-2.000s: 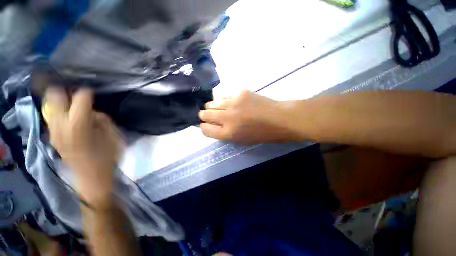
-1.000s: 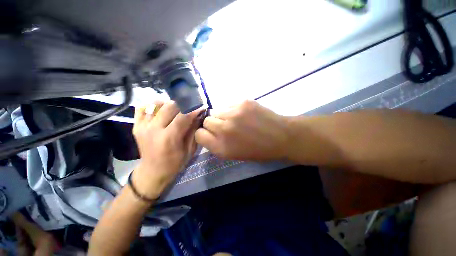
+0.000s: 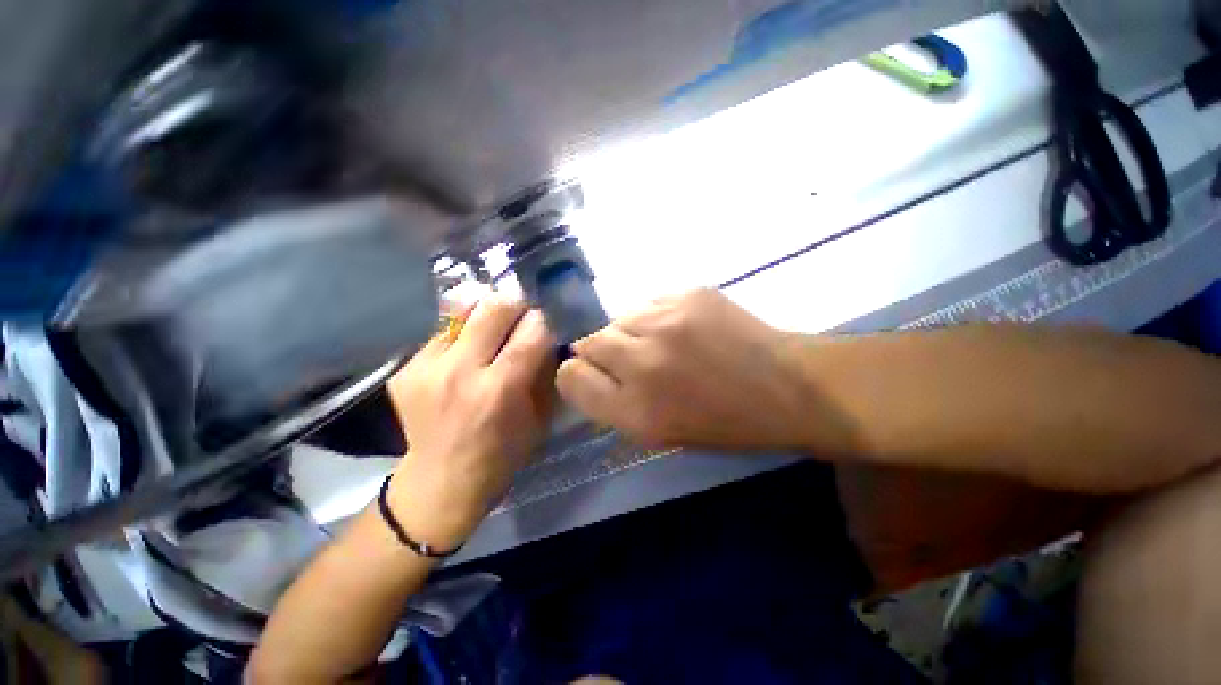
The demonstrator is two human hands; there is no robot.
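My left hand is beside the needle area, fingers bent, a ring on one finger and a dark band on the wrist. My right hand meets it from the right, fingertips pinched together. A small bit of dark fabric shows between the fingertips; most of it is hidden. The stubby dark grey attachment stands just above the fingertips. The blurred sewing machine head fills the upper left. Light grey and black cloth is heaped left of my left hand.
Black-handled scissors lie at the upper right of the white table. A yellow-green and blue tool lies left of them. The ruler-marked front edge runs below. Part of another person's arm shows at the lower left.
My left hand has come from the cloth at the left to beside my right hand. The larger black piece seen earlier is now mostly hidden. The view has shifted and the machine head covers more.
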